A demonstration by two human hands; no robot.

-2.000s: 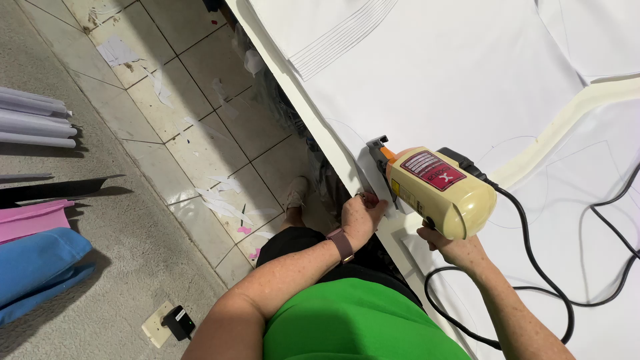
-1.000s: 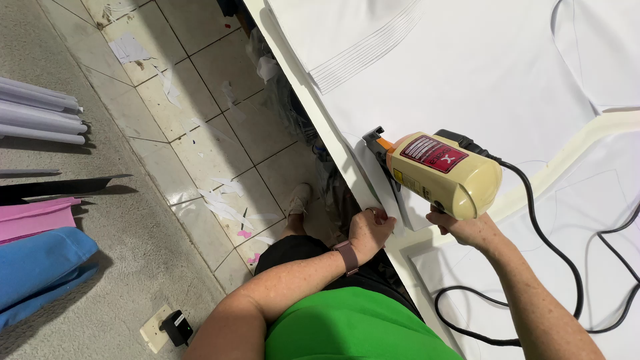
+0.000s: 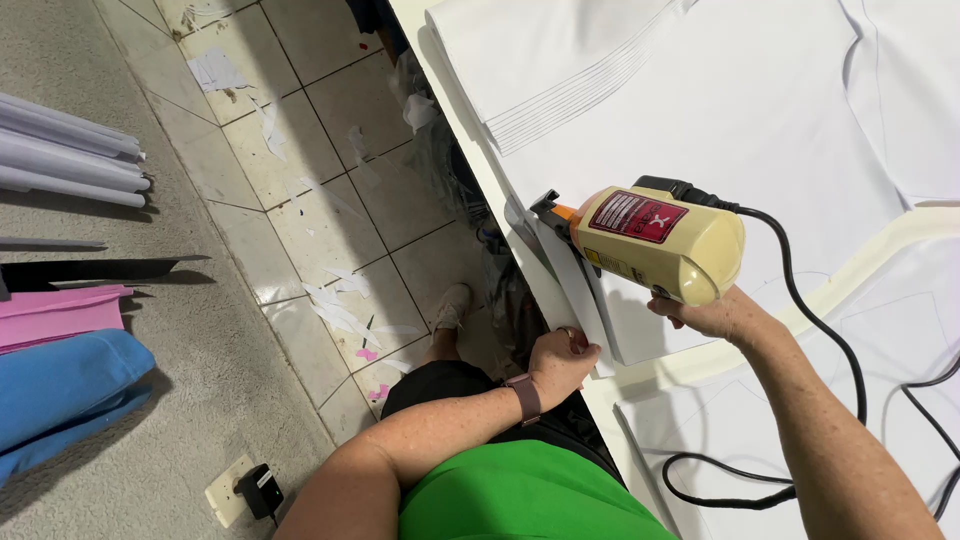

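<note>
An electric fabric cutting machine (image 3: 660, 240) with a cream motor housing stands near the table's left edge. My right hand (image 3: 701, 307) grips it at the lower side; the handle itself is hidden below the housing. Its dark blade guard (image 3: 553, 214) sits in a stack of white fabric (image 3: 690, 112) marked with drawn lines. A narrow cut strip (image 3: 574, 289) runs from the guard down along the table edge. My left hand (image 3: 562, 364), with a band on the wrist, pinches that strip near its lower end.
A black cord (image 3: 810, 307) loops from the machine across more white fabric (image 3: 900, 360). Fabric scraps (image 3: 341, 311) lie on the tiled floor (image 3: 405, 225) beside the table edge (image 3: 450, 82). Rolls of white, pink and blue material (image 3: 71, 397) stand at left, near a plugged-in adapter (image 3: 259, 491).
The cutting machine has stayed near the table's edge in my right hand. The gap between the strip and the stack shows wider than two seconds ago. My left hand remains at the strip's lower part.
</note>
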